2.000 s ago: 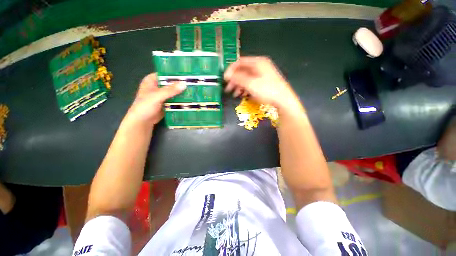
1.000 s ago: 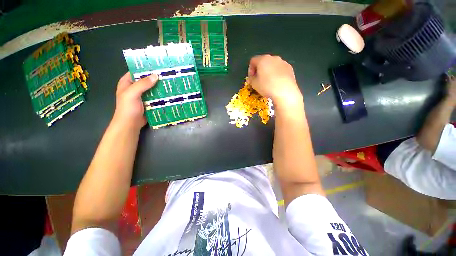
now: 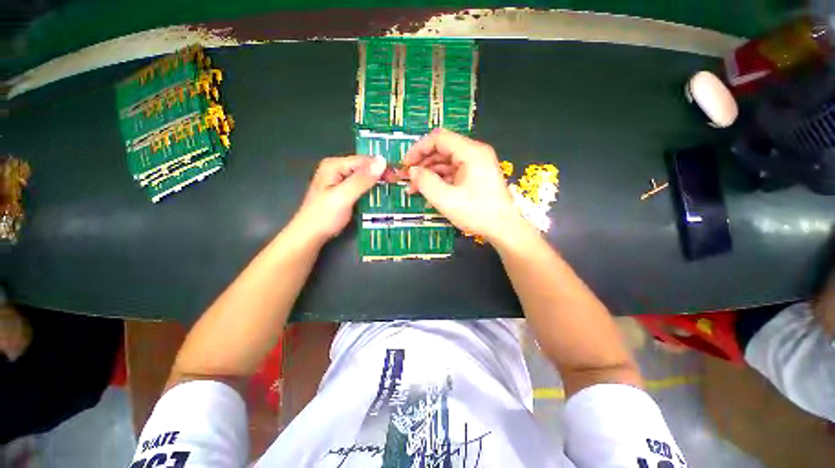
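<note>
A green PCB panel (image 3: 406, 241) with pale rails and dark slots lies under both hands, just in front of the stack of unfilled panels (image 3: 418, 84). My left hand (image 3: 341, 194) and my right hand (image 3: 464, 186) meet at their fingertips over the panel's upper part, with thumbs and fingers pinched close together. A small dark reddish bit shows between them; whether either hand grips a part is too small to tell. The pile of yellow parts (image 3: 536, 194), yellow and white, lies right of the panel, partly hidden by my right hand and wrist.
A stack of filled panels (image 3: 174, 128) stands at left, with more yellow parts (image 3: 13, 196) at the far left edge. A stray yellow piece (image 3: 655, 190), black phone (image 3: 700, 203), white oval object (image 3: 712, 99) and dark ribbed fan (image 3: 795, 137) are at right. People's arms show at both sides.
The panel has gone from my left hand's raised grip to lying under both hands. My right hand has moved left from the yellow pile to meet my left fingertips. The camera view has shifted.
</note>
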